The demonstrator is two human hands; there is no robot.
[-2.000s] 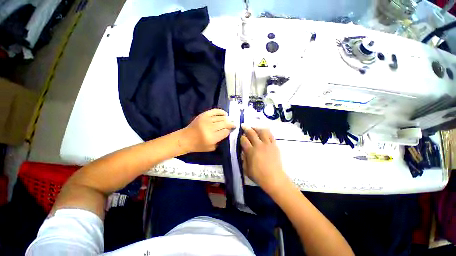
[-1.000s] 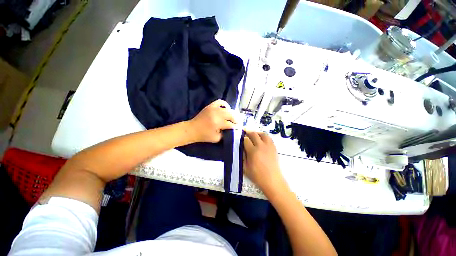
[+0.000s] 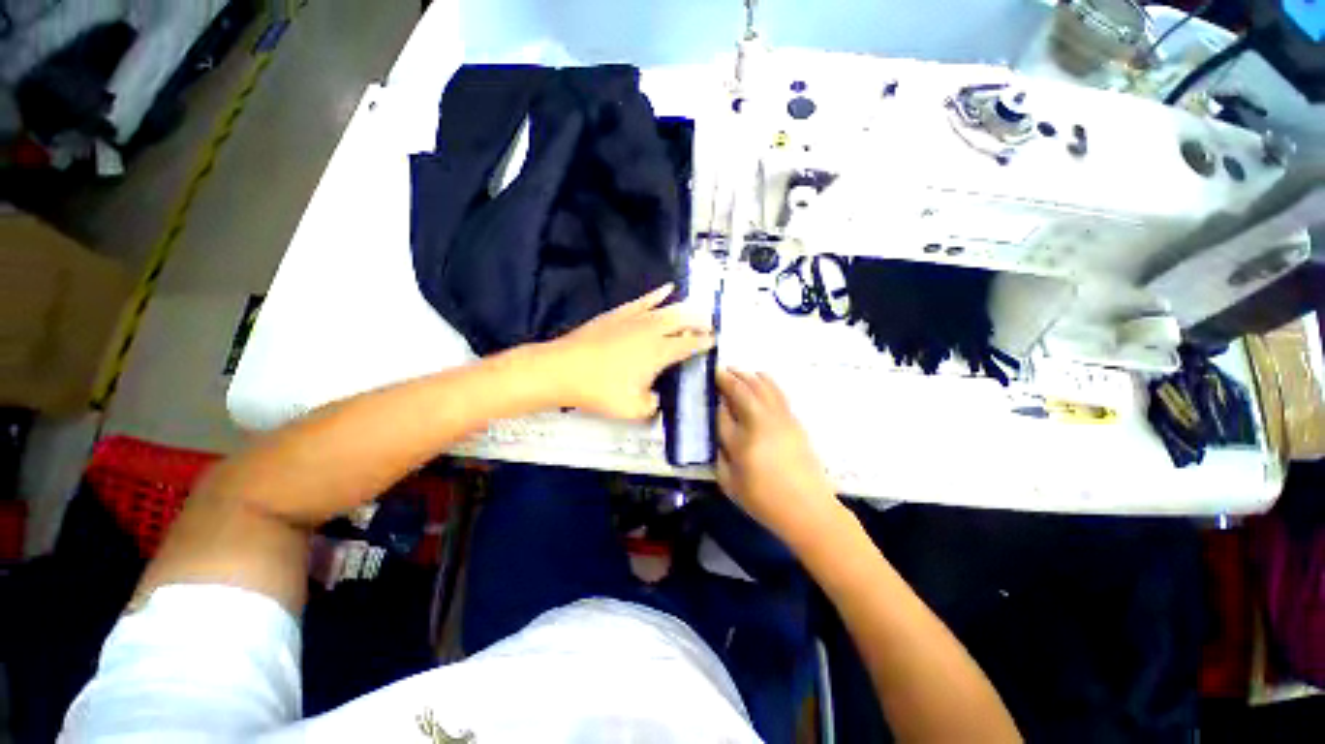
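Note:
A dark garment piece (image 3: 560, 204) lies left of the needle, with a small pale patch showing in it. A dark strip with a pale band (image 3: 695, 414) runs from the presser foot (image 3: 715, 244) towards the table's front edge. My left hand (image 3: 635, 356) lies on the strip and the garment's edge, fingers spread and pointing at the needle area. My right hand (image 3: 760, 433) is at the strip's right edge, fingers curled, fingertips touching it. Whether its fingers pinch the strip is unclear. The white sewing machine (image 3: 930, 160) stands behind.
Scissors with dark loops (image 3: 811, 286) lie right of the needle, beside a bundle of dark strips (image 3: 930, 313). A yellow-labelled item (image 3: 1078, 413) and a dark tied bundle (image 3: 1200, 407) lie further right. A red basket (image 3: 146, 491) is at left.
The strip has moved away from me under the presser foot, so less hangs towards my lap. The garment lies further back. My left hand has flattened and spread its fingers. The camera view has shifted.

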